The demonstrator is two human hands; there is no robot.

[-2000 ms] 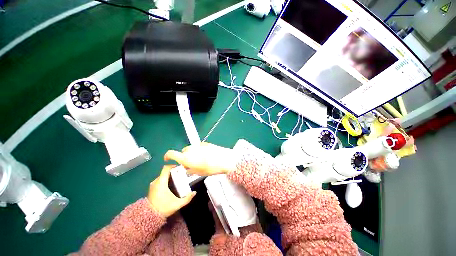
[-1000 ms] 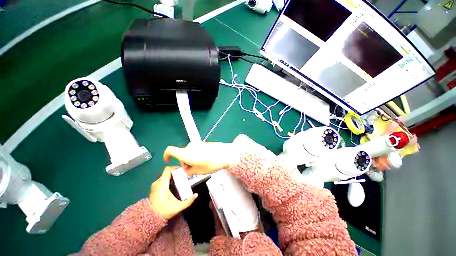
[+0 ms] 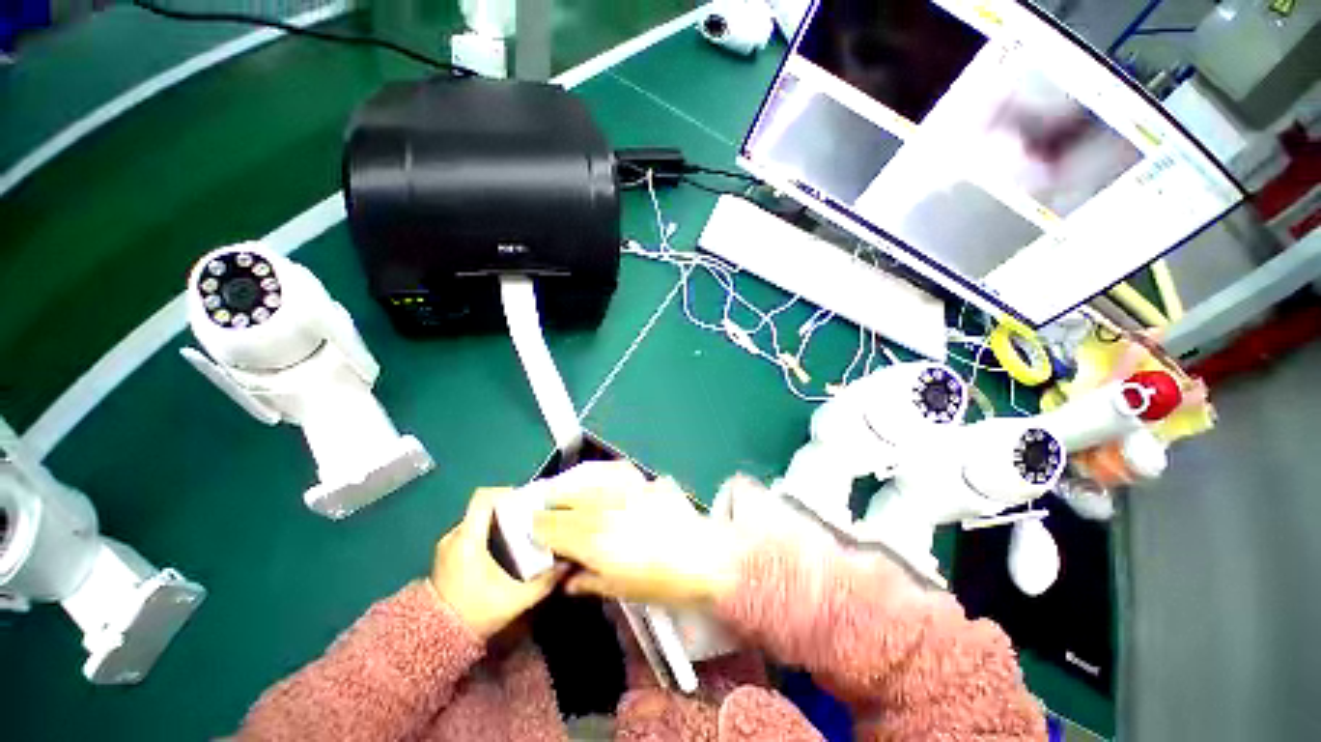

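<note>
A white PTZ camera lies low in front of me, mostly hidden by my hands and sleeves; its white body (image 3: pixel 681 632) shows below my right hand. My left hand (image 3: pixel 481 573) holds the camera's white mounting bracket (image 3: pixel 520 534) from the left side. My right hand (image 3: pixel 630 534) lies over the bracket's right side, its fingertips touching it; whether it holds a label is too small to tell. A white label strip (image 3: pixel 539 365) hangs from the black label printer (image 3: pixel 485 203) and ends just above my hands.
Two white PTZ cameras stand at left, one here (image 3: pixel 297 370). Two more (image 3: pixel 887 413) stand at right, near the mouse (image 3: pixel 1033 555) on its black pad. Thin white cables (image 3: pixel 746 331) lie before the keyboard (image 3: pixel 826 273) and monitor (image 3: pixel 1000 145). Yellow tape (image 3: pixel 1020 352) and a red-topped bottle are at right.
My right hand has moved down from the label strip's end onto the bracket, fingers now over its face. A dark edge above the hands is uncovered. The monitor's right picture has brightened.
</note>
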